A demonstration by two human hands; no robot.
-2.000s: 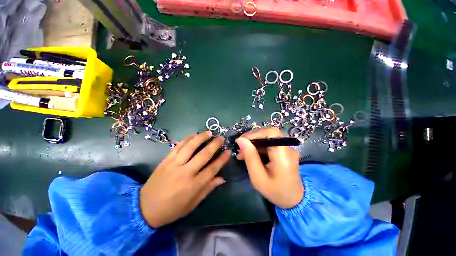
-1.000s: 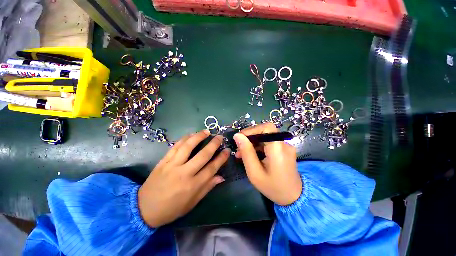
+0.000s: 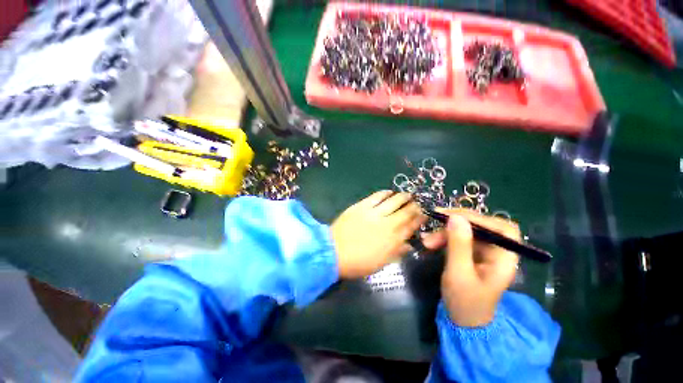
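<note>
My right hand (image 3: 479,265) holds a slim black pen-like tool, perhaps tweezers (image 3: 517,243), its tip pointing left toward the fingers of my left hand. My left hand (image 3: 378,232) lies palm down at the near left edge of the right heap of ringed flex circuits (image 3: 470,192). Its fingertips are bent among the parts; whether they grip one cannot be told. Another heap of ringed parts (image 3: 281,176) lies behind my left sleeve, partly hidden by it. A small sheet with rows of pale marks (image 3: 387,277) lies on the mat below my left hand.
A pink-red divided tray (image 3: 455,63) with heaped parts stands at the back. A yellow pen box (image 3: 236,166), a grey metal post (image 3: 251,60), a dark square frame (image 3: 176,203) and white blister trays (image 3: 67,82) are at left. Clear strips (image 3: 584,194) lie at right.
The view has shifted, showing more of the red tray and the blister trays. My left hand has moved right to the right heap. The black tool now slants down to the right.
</note>
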